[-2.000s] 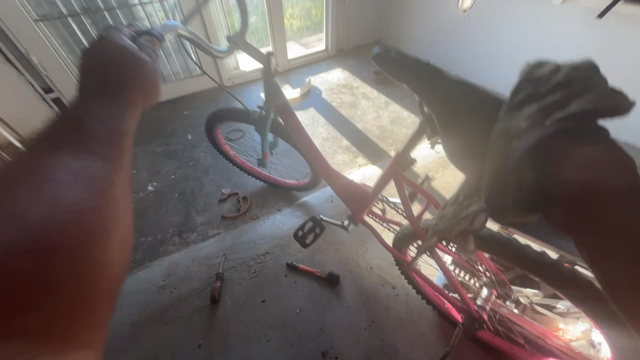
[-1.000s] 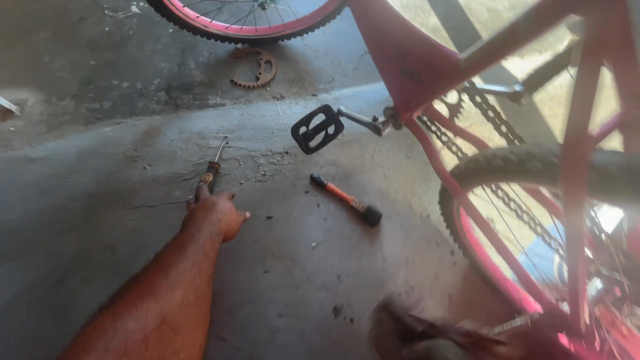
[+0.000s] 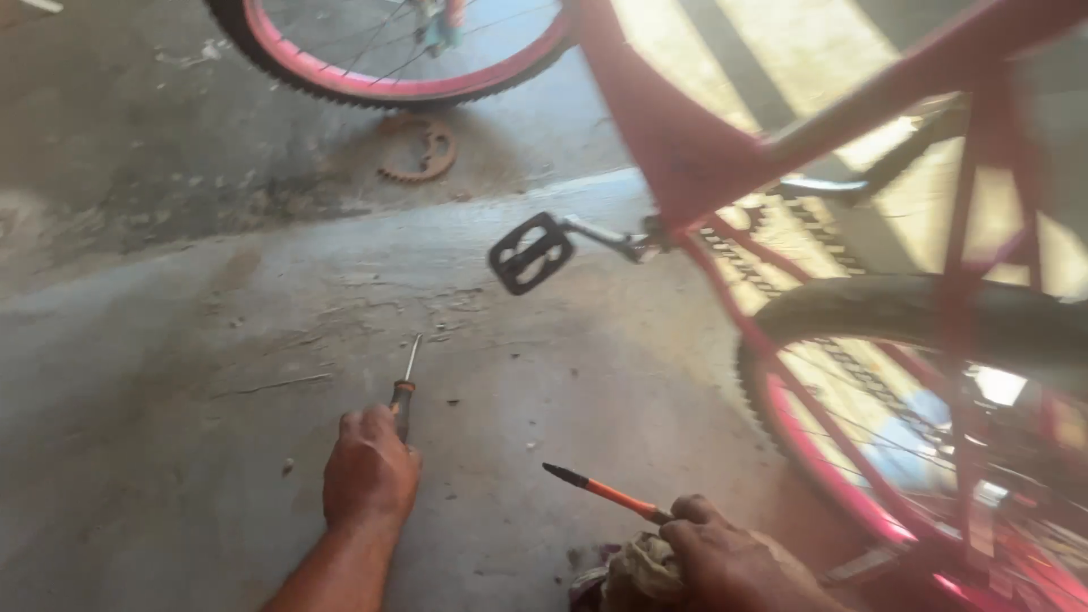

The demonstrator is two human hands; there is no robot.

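My left hand [image 3: 371, 467] is closed around the handle of a screwdriver [image 3: 403, 399], its metal shaft pointing up and away over the concrete floor. At lower right my right hand [image 3: 722, 544] is on an orange and black tool [image 3: 619, 495], whose head end is hidden by the fingers. A crumpled cloth [image 3: 644, 571] is bunched under that same hand. Beyond both hands stands a pink bicycle [image 3: 688, 153], with a black pedal [image 3: 531, 253] on its silver crank. The bicycle's rear wheel [image 3: 786, 408] is right of my right hand.
A toothed chainring [image 3: 438, 153] lies on the floor beside the front wheel [image 3: 382, 89]. Small debris is scattered over the concrete. The bicycle frame and rear wheel take up the right side, where bright sunlight falls on the floor.
My left hand has gone from the handlebar down to the screwdriver on the floor. My right hand has come down with the cloth and taken hold of the orange tool. The view has tilted down.
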